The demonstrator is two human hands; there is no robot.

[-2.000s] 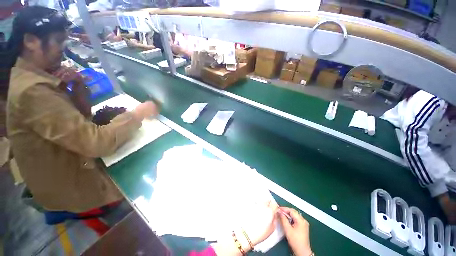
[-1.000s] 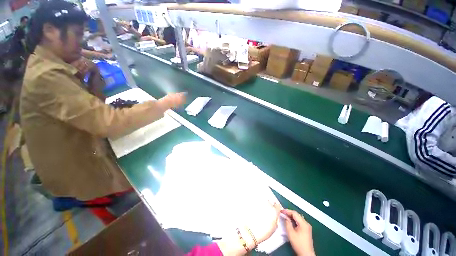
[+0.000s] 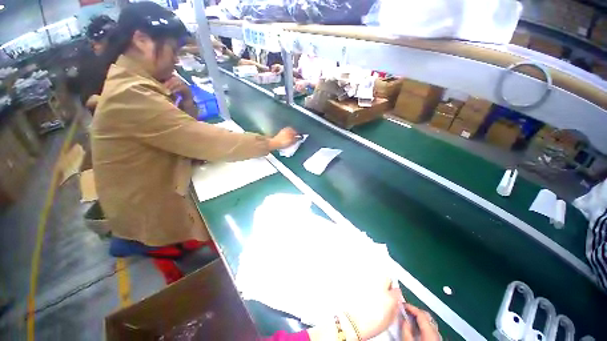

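A large, glaring white stack of bags [image 3: 313, 260] lies on the near bench, its surface washed out. My left hand [image 3: 374, 313], with bracelets at the wrist, is at the stack's right end. My right hand [image 3: 420, 325] is just right of it, cut off by the bottom edge. Between them the fingers pinch a thin white bag [image 3: 398, 320]; glare and the fingers hide most of it, and I cannot tell whether anything is inside. White housings [image 3: 512, 312] with long oval openings stand in a row on the belt at the lower right, partly cut off.
A pale side rail [image 3: 356, 233] separates bench and green belt [image 3: 412, 230]. Two white bagged pieces [image 3: 322, 160] lie on the belt. A person in tan [image 3: 143, 153] reaches over the belt from the left. An open brown carton [image 3: 183, 310] is below the bench. A metal frame hangs overhead.
The view has swung left, so things appear farther right. The neighbour's hand has moved out over the belt to a white piece. My hands stay together at the stack's end.
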